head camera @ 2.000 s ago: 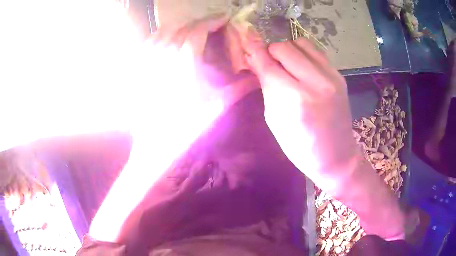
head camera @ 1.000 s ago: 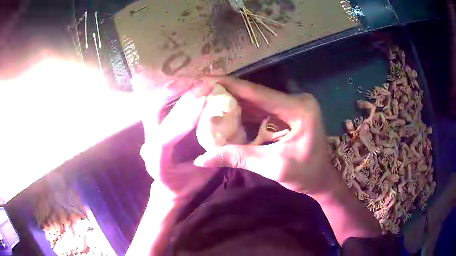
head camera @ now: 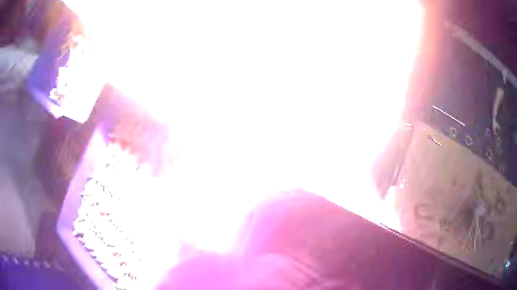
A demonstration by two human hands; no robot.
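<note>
White glare covers the middle of the view and hides most of the work area. A blurred pinkish shape at the upper end of the blue-purple bin (head camera: 69, 212) may be my left hand (head camera: 139, 133); its fingers and anything in them cannot be made out. Another pinkish shape at the left edge of the cardboard mat (head camera: 436, 195) may be part of my right hand (head camera: 388, 167), but this is unclear. The cream body part cannot be made out. Pale small parts (head camera: 105, 212) fill the bin.
Thin applicator sticks (head camera: 471, 233) fan out by a small white cup (head camera: 481, 209) on the mat. A thin white stick (head camera: 449, 115) and small rings (head camera: 468, 140) lie on the dark table above it. Another blue bin (head camera: 42, 82) stands upper left. My clothed lap (head camera: 306, 243) is below.
The view has swung left, so the mat now sits at the right edge and the blue-purple bin is nearer the middle. The limb tray and cream part have gone from sight. Glare has spread.
</note>
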